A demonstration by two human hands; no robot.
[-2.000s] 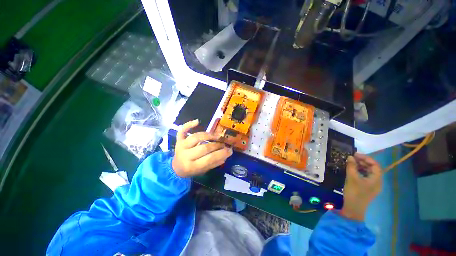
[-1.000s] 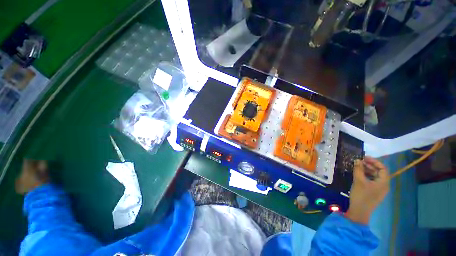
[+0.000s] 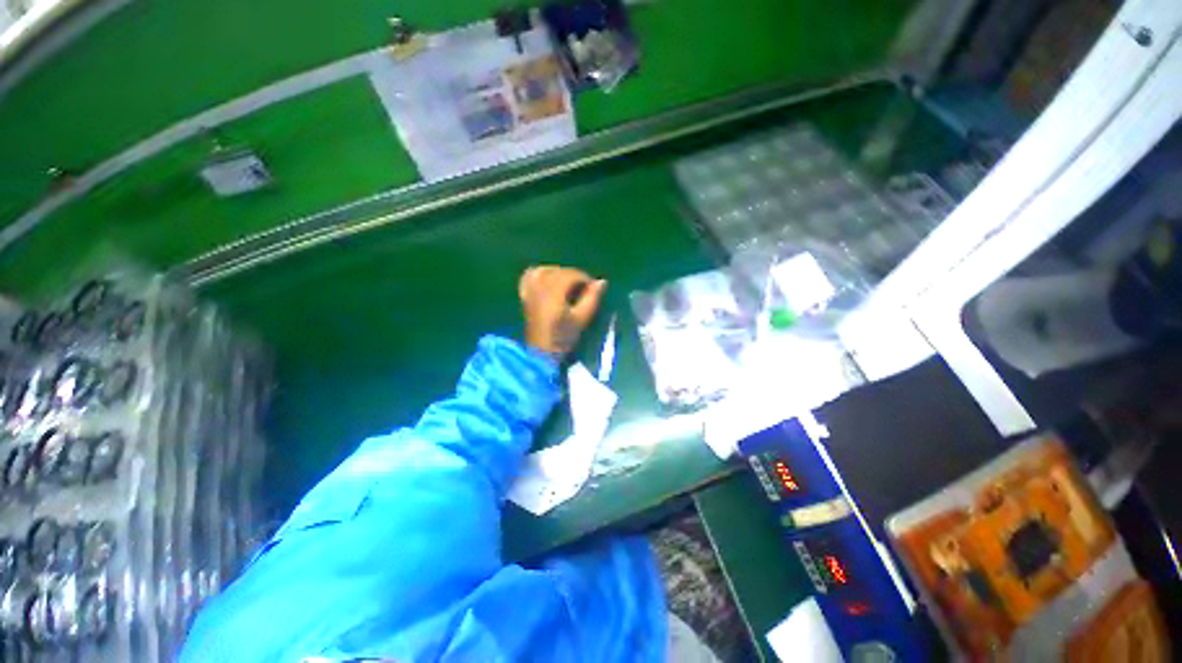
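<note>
My left hand (image 3: 560, 308) is over the green bench, just left of the thin pale stick (image 3: 608, 350). Its fingers are curled, and a small dark spot shows at the fingers; I cannot tell if it is a held part. The crumpled white paper (image 3: 586, 417) lies beside my left sleeve. My right hand is out of the picture. The orange fixture with the black centre (image 3: 1032, 544) sits on the plate at the lower right. Part of the second orange fixture (image 3: 1117, 629) is cut off by the picture's edge.
A tall stack of clear blister trays with black rings (image 3: 65, 453) stands at far left. Clear poly bags (image 3: 694, 339) and an empty-looking blister tray (image 3: 797, 194) lie right of my hand. The blue control panel (image 3: 849, 589) and white machine frame (image 3: 1037, 168) are at right.
The view has swung left, bringing the blister tray stack into sight. My left hand moved from the fixture to the bench, now near the stick. My right hand has left the picture.
</note>
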